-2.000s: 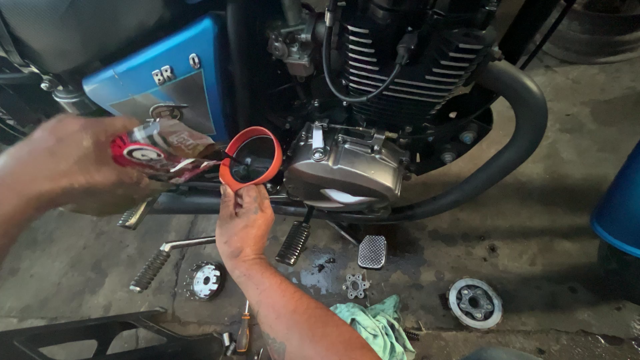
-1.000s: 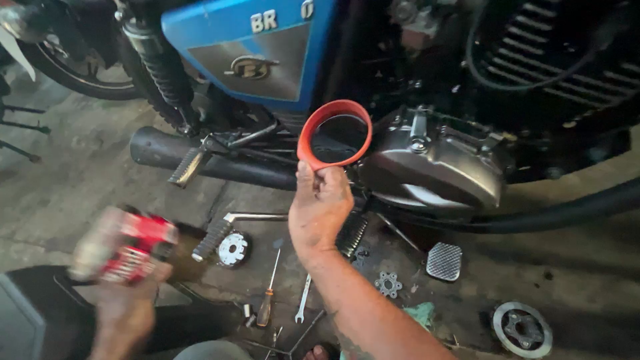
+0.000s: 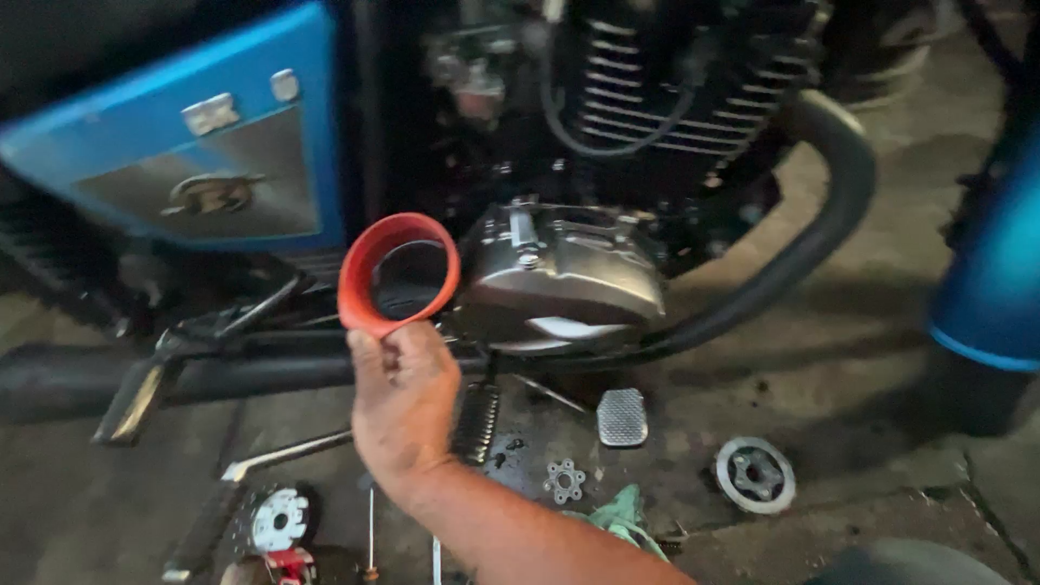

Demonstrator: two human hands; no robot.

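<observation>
My right hand [image 3: 409,398] pinches the lower rim of a red, round, funnel-like piece [image 3: 355,288], its wide mouth toward me. It is held just left of the motorcycle engine's silver side cover [image 3: 569,292]; whether its far end touches the engine is hidden. At the bottom left edge, partly cut off and blurred, my left hand [image 3: 244,571] is at a red container [image 3: 290,564], close to a slotted metal clutch part [image 3: 280,520] on the floor. The blue side panel [image 3: 49,130] is at upper left.
Below the engine lie a small star-shaped metal plate [image 3: 564,481], a green cloth [image 3: 621,513] and a round clutch part [image 3: 756,475]. A ridged metal pedal [image 3: 622,417], a black exhaust pipe [image 3: 821,219] and a kickstart lever [image 3: 284,455] surround the work area. A blue cylinder [image 3: 991,276] stands right.
My left hand and the red container have moved from beside the red piece down to the bottom left. My right hand still holds the red piece near the engine. The view has shifted.
</observation>
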